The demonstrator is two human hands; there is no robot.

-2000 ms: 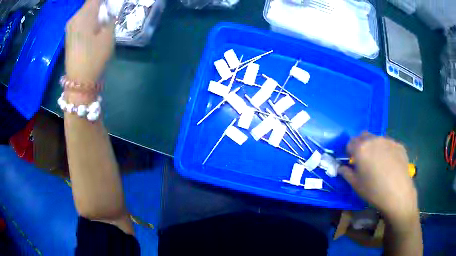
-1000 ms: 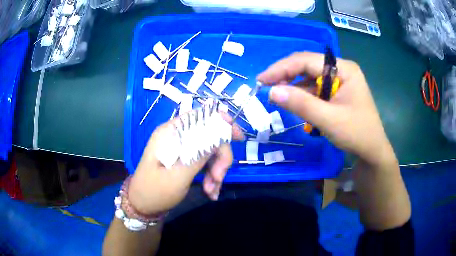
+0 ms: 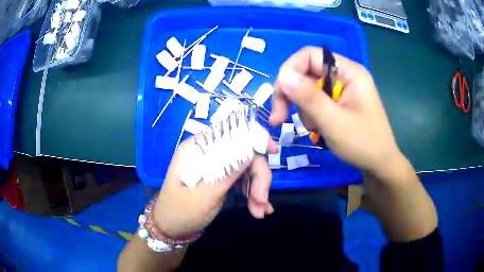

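Observation:
My left hand holds a fanned bundle of tagged rods, grey ends up and white tags overlapping below, over the front of the blue tray. My right hand is above the tray's right part, with the dark-tipped, yellow-orange nippers tucked in it. Its thumb and fingertips are bent close together near the bundle; I cannot tell whether they hold a rod. Loose tagged rods lie criss-crossed in the tray. A few more lie at its front right, partly hidden by my hands.
A clear tub of white-tagged parts stands at the back left. A scale and the rim of a white container are behind the tray. Red scissors and clear bags are at the right. Another blue tray is at the far left.
My left hand came from the far-left tub to the tray, now showing the bundle. My right hand rose from the tray's front right towards the bundle. The view shifted.

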